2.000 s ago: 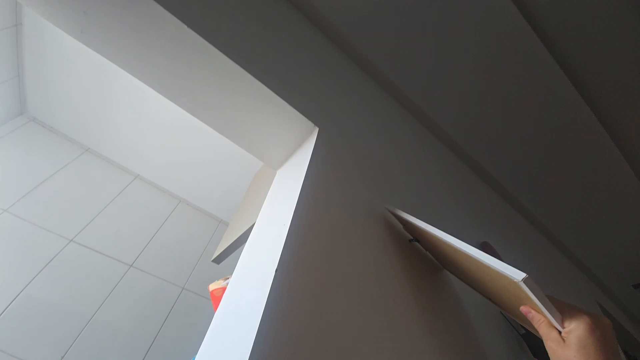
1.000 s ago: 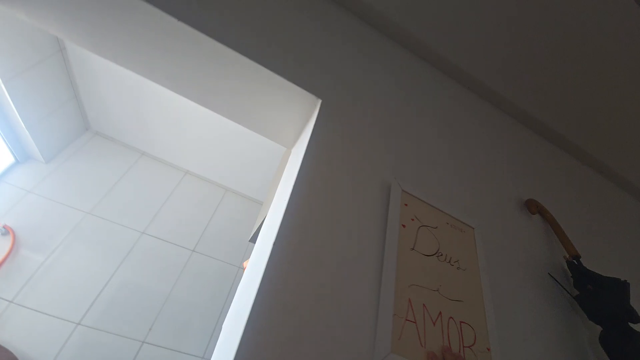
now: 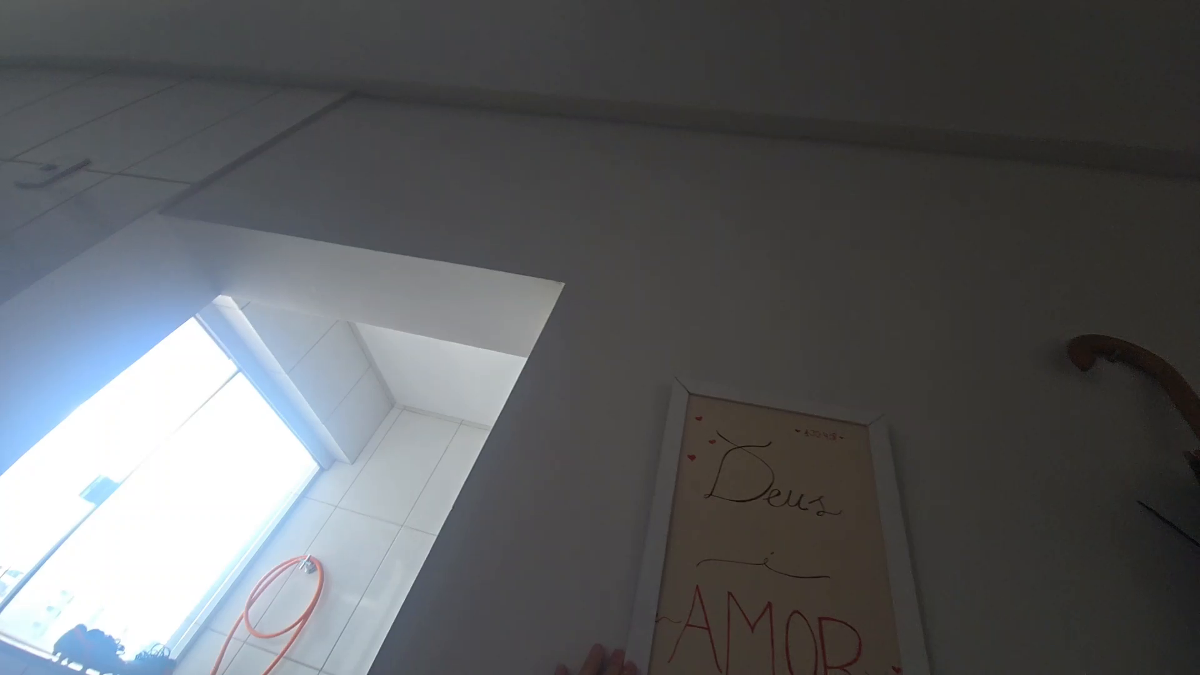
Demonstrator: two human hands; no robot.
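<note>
A framed lettered picture point(image 3: 774, 562) with a white frame hangs upright and flat against the grey wall, bearing black and red writing and small red hearts. At the bottom edge of the view, the fingertips of one hand, which looks like my left hand point(image 3: 600, 661), are beside the frame's lower left side, touching or very close to it. The rest of that hand is cut off, so its grip is hidden. My right hand is out of view. The frame's lower edge lies below the view.
Right of the frame, a curved wooden umbrella handle point(image 3: 1130, 352) hangs by the wall. On the left, a wall opening point(image 3: 450, 281) shows a bright window point(image 3: 159, 487), white tiles point(image 3: 375, 511) and an orange hose point(image 3: 314, 600) coiled on a tap. A ceiling edge runs above.
Two seconds ago a hand held the frame tilted out from the wall at its lower right; now the frame is flat against the wall. The view has swung left.
</note>
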